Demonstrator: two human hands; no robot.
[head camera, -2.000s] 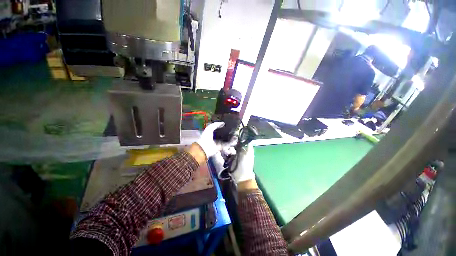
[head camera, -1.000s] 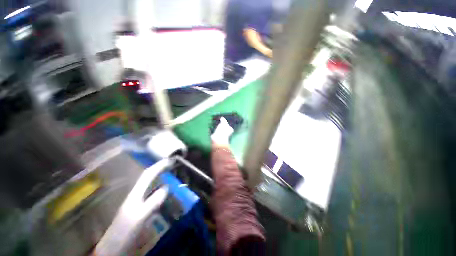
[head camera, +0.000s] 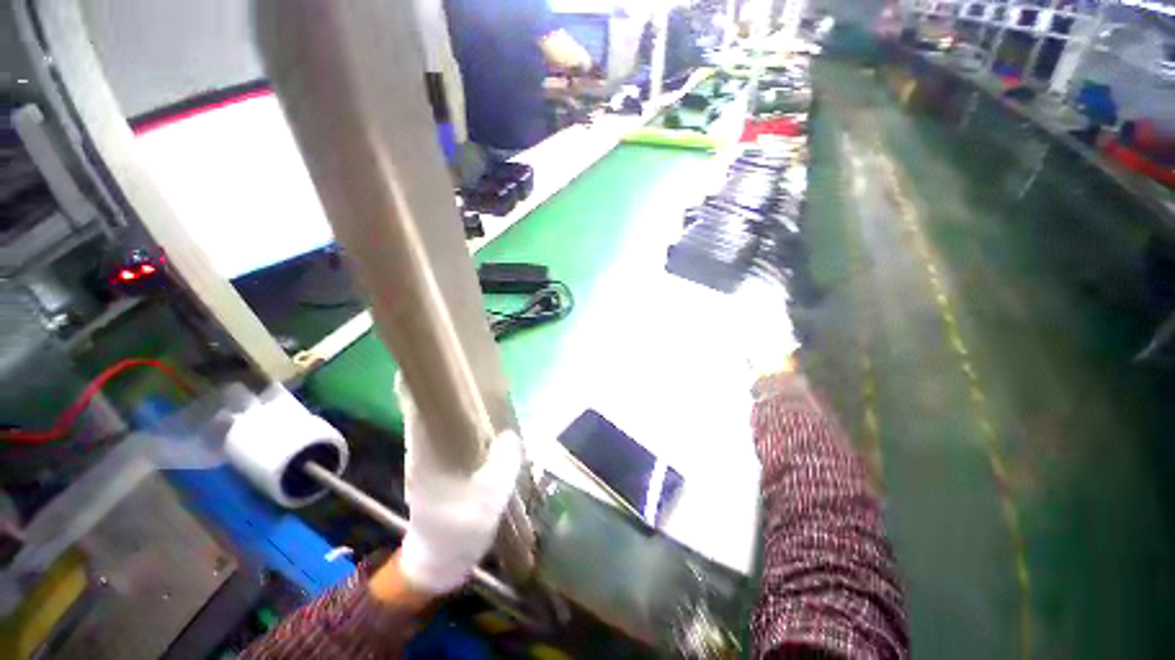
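Note:
My gloved left hand (head camera: 454, 522) is wrapped around the beige frame post (head camera: 387, 245), low down. My gloved right hand (head camera: 769, 333) reaches forward over the right side of the white ledge (head camera: 619, 342). It is washed out by glare beside a row of dark adapters (head camera: 715, 245), and whether it holds one cannot be told. A black adapter (head camera: 515, 276) with a coiled cable (head camera: 535, 310) lies on the green belt (head camera: 580, 213), just right of the post.
A smartphone (head camera: 619, 462) lies on the near ledge. The film roll (head camera: 286, 445) sits on a rod at left, beside the press plate (head camera: 142, 567). A scanner with red lights (head camera: 135, 273) and a bright monitor (head camera: 238, 187) are at upper left. A person (head camera: 503, 77) stands beyond the belt.
The view has swung right. My right hand has left the dark item on the belt and moved over the ledge. My left hand has moved from beside the press to the post.

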